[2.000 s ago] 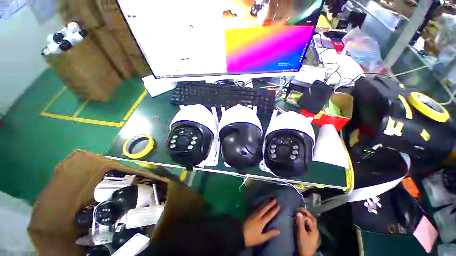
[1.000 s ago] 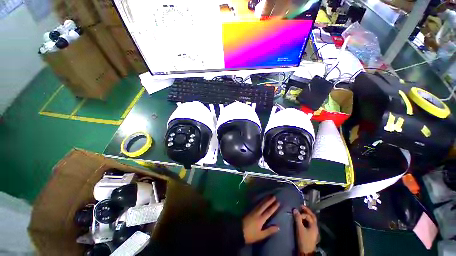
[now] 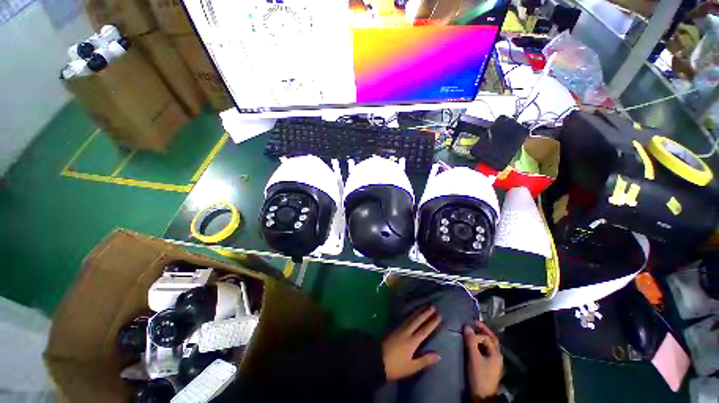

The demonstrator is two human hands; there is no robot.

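Observation:
Three dome cameras with white caps and black balls stand in a row on the green bench: the left one [image 3: 297, 206], the middle one [image 3: 380, 208] and the right one [image 3: 456, 220]. The left and right ones show rings of small lenses; the middle one shows mostly smooth black. My left hand [image 3: 410, 345] lies on my dark-clothed leg with fingers spread and holds nothing. My right hand [image 3: 482, 358] rests at the right side of the leg, fingers curled with thumb and index near each other; I cannot tell whether anything is between them.
A monitor [image 3: 426, 63] and keyboard [image 3: 351, 143] are behind the cameras. A tape roll [image 3: 215, 223] lies at the bench's left. An open carton [image 3: 94, 315] of cameras is at lower left. A red box [image 3: 527, 183], black printer [image 3: 670, 201], white strip [image 3: 579, 296] and mouse [image 3: 642, 324] are at right.
The right camera's ball has turned, its lens face shifting to the right. The left camera's face has shifted slightly. Line graphics have appeared in the monitor's white pane. My hands have barely moved.

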